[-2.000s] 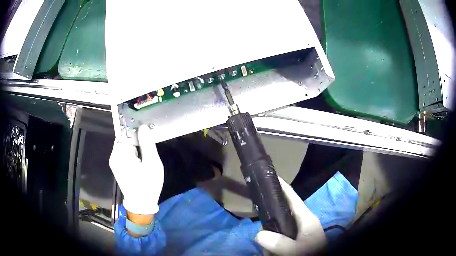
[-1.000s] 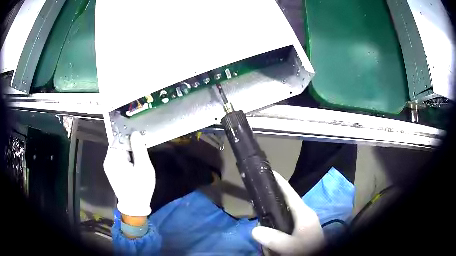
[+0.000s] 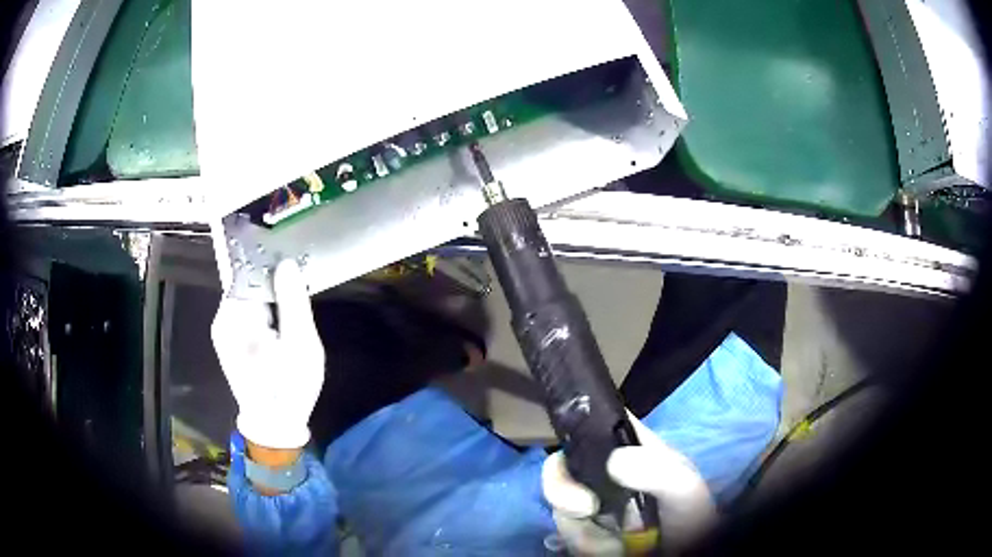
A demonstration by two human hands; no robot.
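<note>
A white metal chassis (image 3: 424,65) lies tilted, its open end facing me. A green circuit board (image 3: 364,174) with small components shows inside the opening. My left hand (image 3: 270,354), in a white glove, grips the chassis at its near left corner, thumb over the lower lip. My right hand (image 3: 636,490), gloved, holds the black electric screwdriver (image 3: 549,326) by its rear part. The bit points into the opening near the middle of the board. Whether the tip touches a screw cannot be told.
Green carrier plates (image 3: 783,98) lie on both sides behind a white metal rail (image 3: 761,234). Another metal box edge (image 3: 925,87) stands at far right. A black tray (image 3: 93,326) is at left. A black cable (image 3: 810,419) with yellow runs at lower right.
The chassis and my left hand have shifted left and up in view. The screwdriver has moved up slightly, still pointing into the opening. My right hand's grip has changed, with more fingers curled round the rear.
</note>
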